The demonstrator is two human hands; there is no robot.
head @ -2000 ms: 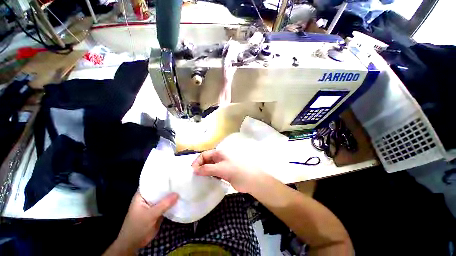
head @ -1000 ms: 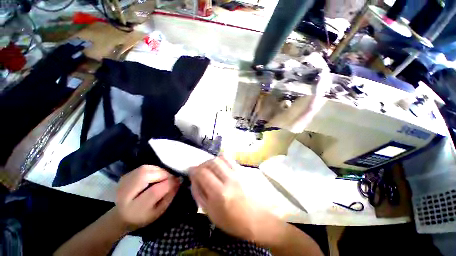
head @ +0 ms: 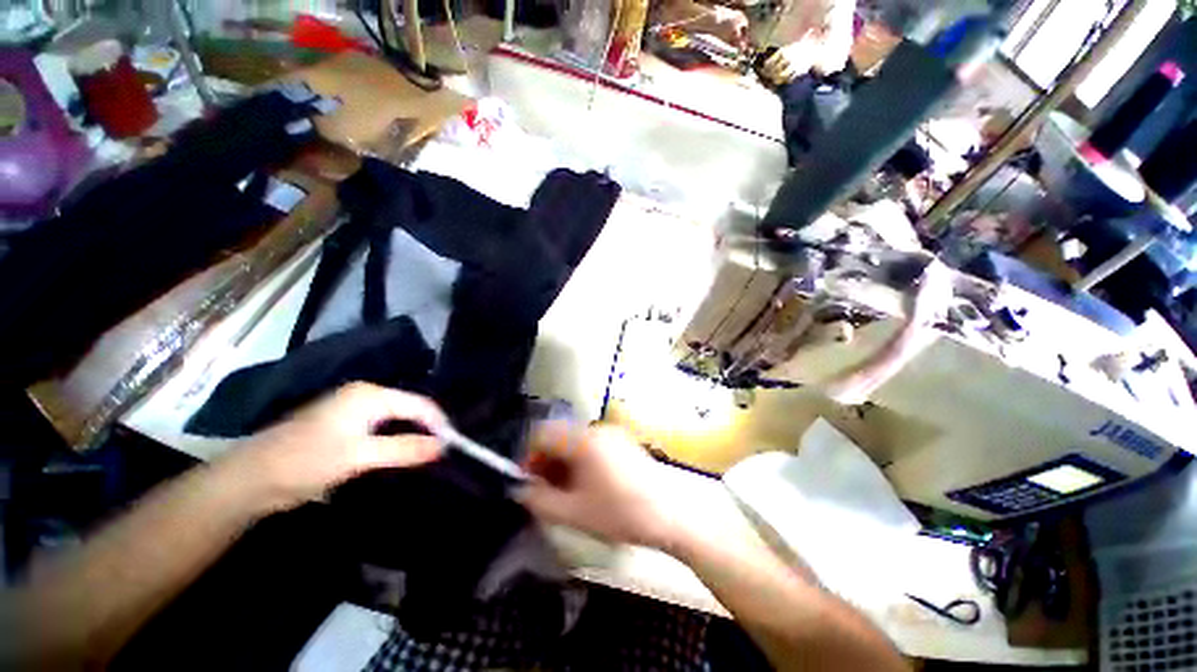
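Note:
A black garment piece with light grey panels (head: 492,295) lies left of the sewing machine and hangs over the table's front edge towards my lap. My left hand (head: 374,433) and my right hand (head: 584,479) pinch the two ends of a narrow pale strip or folded edge (head: 483,454), held above the black cloth. The right fingers are blurred. I cannot tell if the strip is part of the garment. The machine's needle area (head: 715,381) is behind and right of my right hand, with nothing of mine under it.
A white piece (head: 834,492) lies on the table right of the needle plate. A thin black loop (head: 945,608) and black-handled scissors (head: 1037,571) lie at the right end. A lattice basket (head: 1153,617) is beyond. Black bundles (head: 145,243) lie on the left boards.
The view has turned left. The broad white piece held earlier now shows only as a narrow pale strip between my hands. The black cloth is pulled further over the front edge.

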